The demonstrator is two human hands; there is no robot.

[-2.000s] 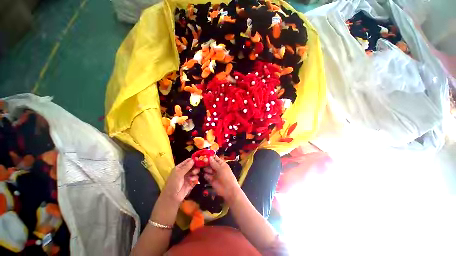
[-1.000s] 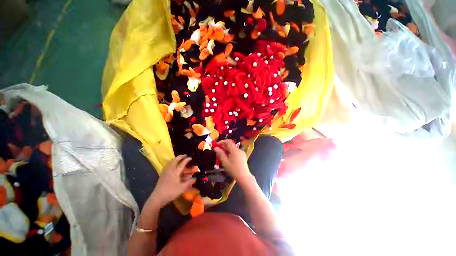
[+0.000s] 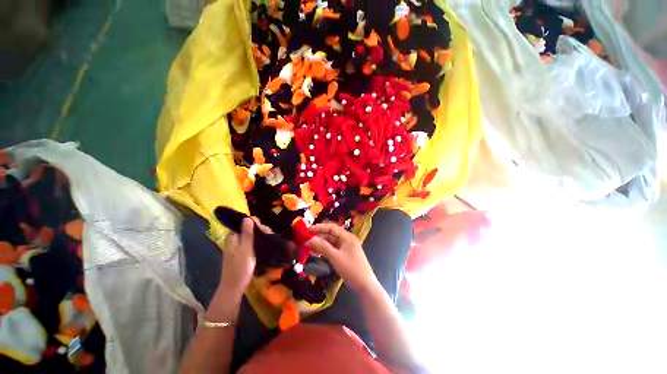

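My left hand (image 3: 240,252) holds a black plush toy body (image 3: 269,247); a narrow black part sticks out past its thumb to the upper left. My right hand (image 3: 338,250) holds a small red accessory (image 3: 301,231) in its fingertips, against or just beside the black body. A white dot shows below the red piece. Just beyond my hands, a pile of red accessories (image 3: 358,139) with white dots lies on black, orange and white toy bodies in the open yellow sack (image 3: 201,109). Where the held body ends among the dark toys is hard to tell.
A left white sack (image 3: 135,248) holds more black, orange and white toys. A right white sack (image 3: 563,139) with a crumpled liner holds similar toys. A red cloth or bag (image 3: 446,237) lies by my right knee, partly lost in glare. Green floor shows at upper left.
The red piece was held in both hands, then my hands were apart over the toys. Now my left hand has a black body raised, and the red piece shows clearly in my right fingers.
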